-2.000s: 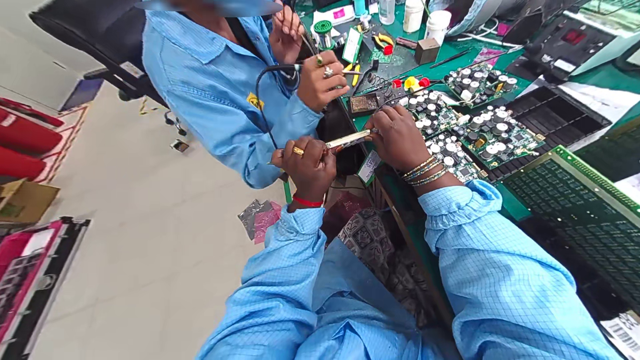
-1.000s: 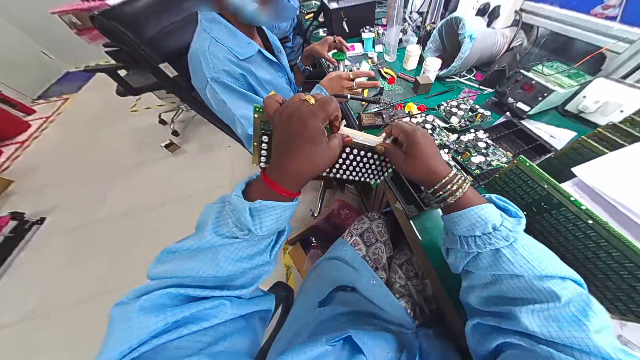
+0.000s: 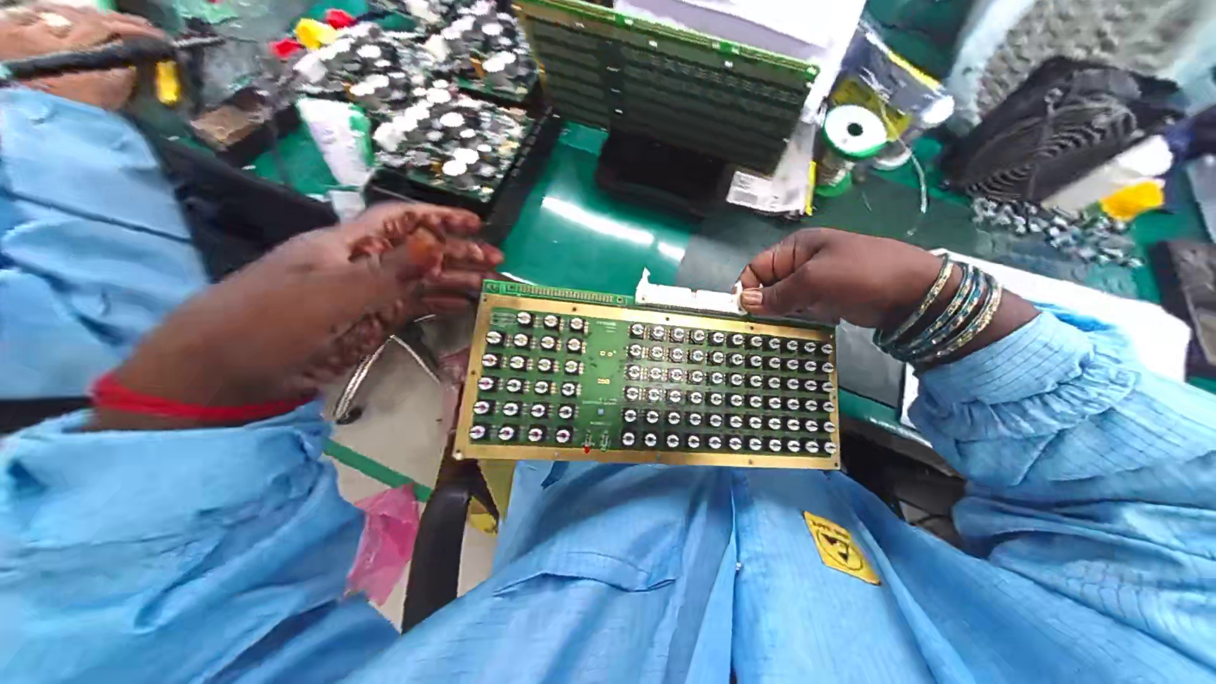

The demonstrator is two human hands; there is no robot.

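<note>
A green printed circuit board [image 3: 602,375] with a brass-coloured border and rows of round white-topped components faces me above my lap. On its top edge is a white connector [image 3: 689,295]. My right hand [image 3: 817,280] pinches the connector's right end between thumb and fingers. My left hand [image 3: 380,275] is blurred beside the board's upper left corner, its fingers apart and nothing seen in it; whether a fingertip touches the corner I cannot tell.
Boards crowded with round parts [image 3: 456,142] lie in black trays at the upper left. Behind stands a large green circuit board [image 3: 665,81]. A solder wire spool [image 3: 853,131] and a black coiled item [image 3: 1045,142] are at the right. A co-worker's sleeve [image 3: 85,247] is at far left.
The view has swung right and closer to the bench. The board, gripped by both hands a second ago, now shows its component face broadly, and my left hand has come off it.
</note>
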